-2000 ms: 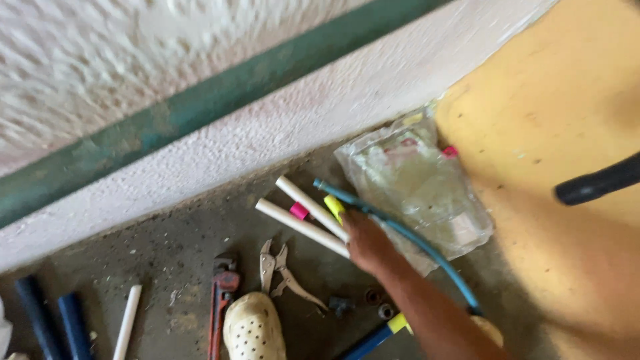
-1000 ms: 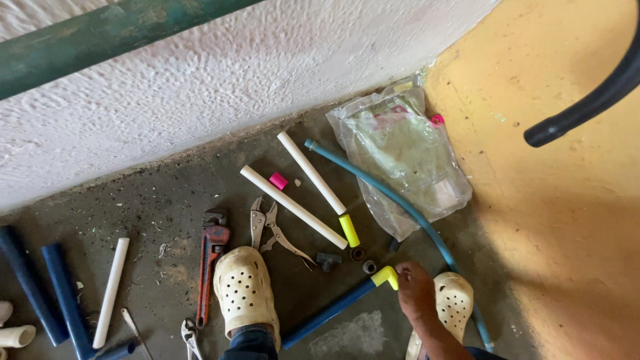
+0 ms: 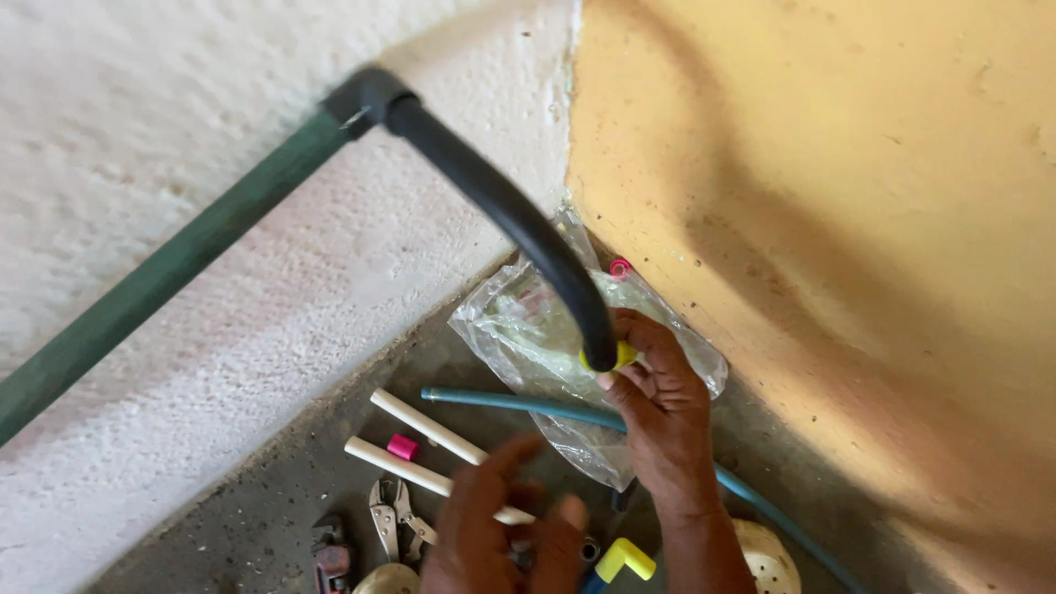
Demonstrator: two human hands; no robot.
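Observation:
My right hand [image 3: 668,404] pinches a yellow pipe fitting [image 3: 625,355] between thumb and fingers, at the lower end of a black curved pipe [image 3: 511,214]. That end overlaps the fitting in view; whether they are joined I cannot tell. A black elbow [image 3: 375,95] links the black pipe to a green pipe [image 3: 173,264] along the white wall. My left hand [image 3: 503,528], blurred, is raised at the bottom centre with its fingers apart and nothing seen in it. It partly hides the white pipe pieces [image 3: 429,425] on the floor.
On the floor are a clear plastic bag [image 3: 528,330], a teal pipe [image 3: 528,403], a pink coupling [image 3: 403,447], locking pliers [image 3: 388,516], a pipe wrench [image 3: 332,557] and a yellow elbow [image 3: 624,559] on a blue pipe. A yellow wall [image 3: 825,206] stands at the right, and a clog [image 3: 763,553] below.
My right hand has risen from the yellow elbow near the floor to the black pipe's end and now holds a yellow fitting. My left hand has come into view. The view has shifted.

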